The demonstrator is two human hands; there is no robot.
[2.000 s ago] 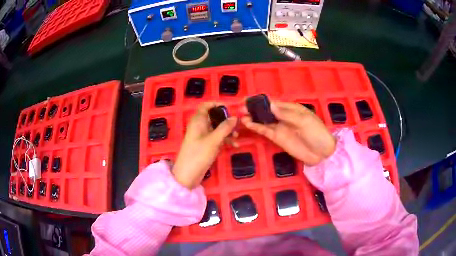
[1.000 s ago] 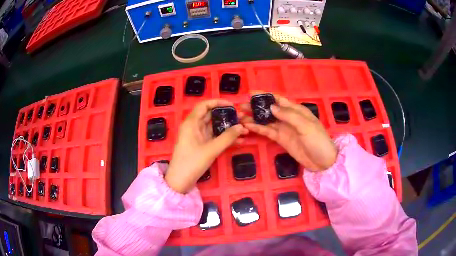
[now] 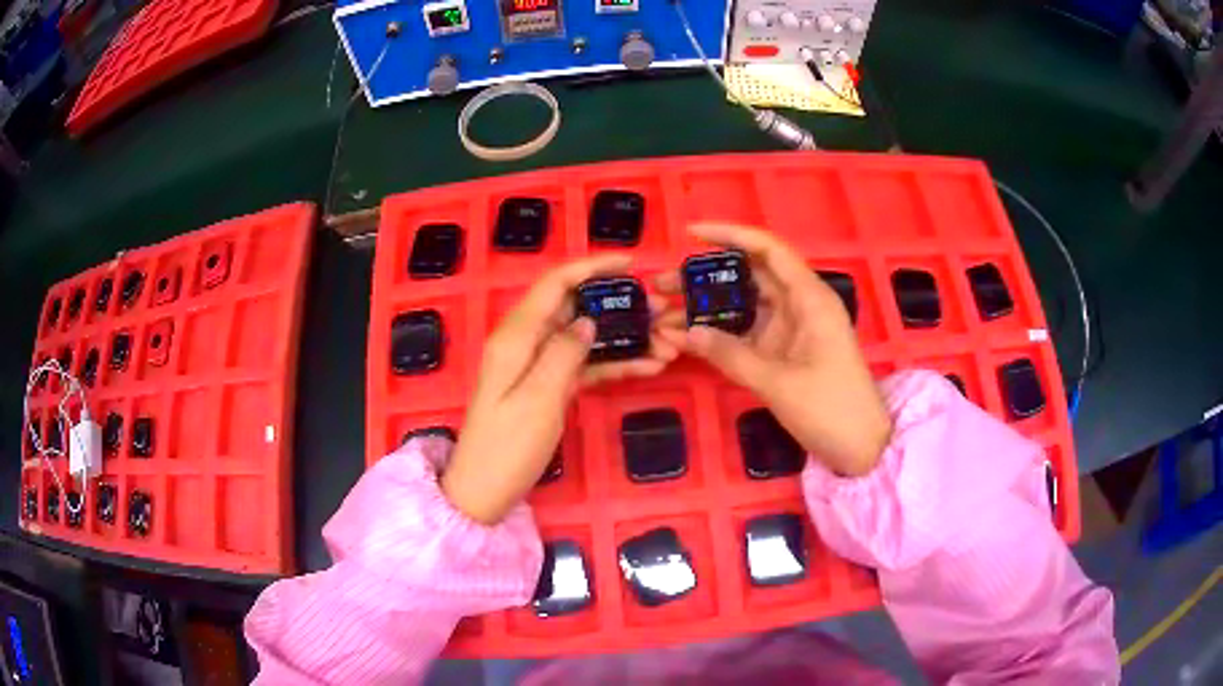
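Observation:
My left hand (image 3: 537,369) holds a smartwatch body (image 3: 614,319) by its edges, screen up, with small white and blue marks lit. My right hand (image 3: 791,342) holds a second smartwatch body (image 3: 718,291), screen up and also lit with white and blue marks. The two watches are side by side, a small gap apart, above the main red compartment tray (image 3: 751,201). Several dark watch bodies, such as one at the front (image 3: 775,550), lie screen up in the tray's pockets. My hands and sleeves hide some pockets.
A second red tray (image 3: 242,456) at the left holds watch bodies and a white cable with a small block (image 3: 85,448). Behind are a pale ring (image 3: 510,152), a blue controller box (image 3: 537,70), a light grey power supply (image 3: 801,30) and another red tray (image 3: 175,54).
Both watch screens have gone from dark, through faint patterns, to lit marks. The right-hand fingers have shifted around their watch. Both watches are turned more squarely up.

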